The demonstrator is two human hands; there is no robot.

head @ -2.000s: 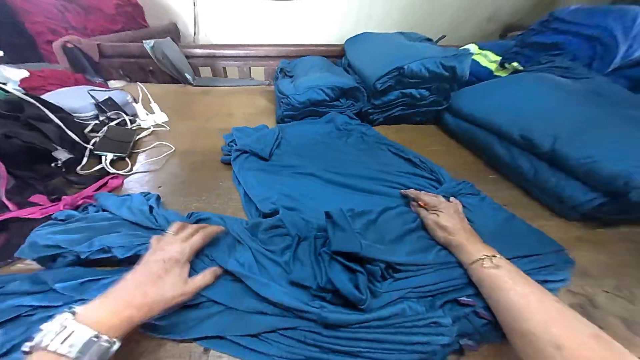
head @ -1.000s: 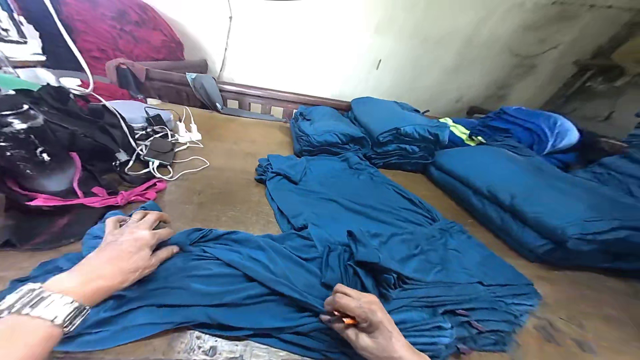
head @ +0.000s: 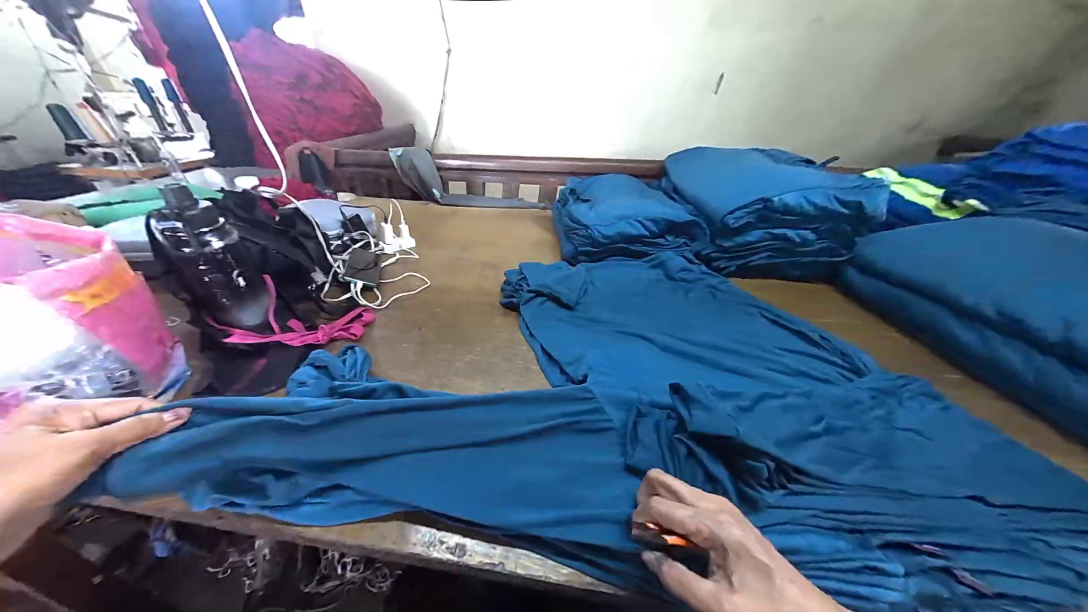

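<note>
A teal knit garment [head: 408, 450] lies stretched along the table's front edge, part of it hanging over. At the far left, my left hand [head: 76, 450] grips its end, thumb on top. My right hand [head: 714, 544] is at the lower middle, fingers curled around a small black and orange tool [head: 671, 540], probably thread snips, mostly hidden by the fingers. That hand rests against the cloth. Behind and to the right, more teal garments [head: 680, 323] lie flat in layers, with bunched folds beside my right hand.
Folded teal stacks [head: 773, 204] stand at the back and right, near a blue cloth with a yellow-green band [head: 922, 194]. On the left are white cables with a black adapter [head: 363, 266], a dark bottle [head: 204, 255] and a pink plastic bag [head: 93, 306]. The wooden table's front edge [head: 476, 548] shows wear.
My left hand has closed on the cloth's end and drawn it left, so the once bunched fabric lies straighter. My right hand has come off the upper garment to the front edge. The view has swung left.
</note>
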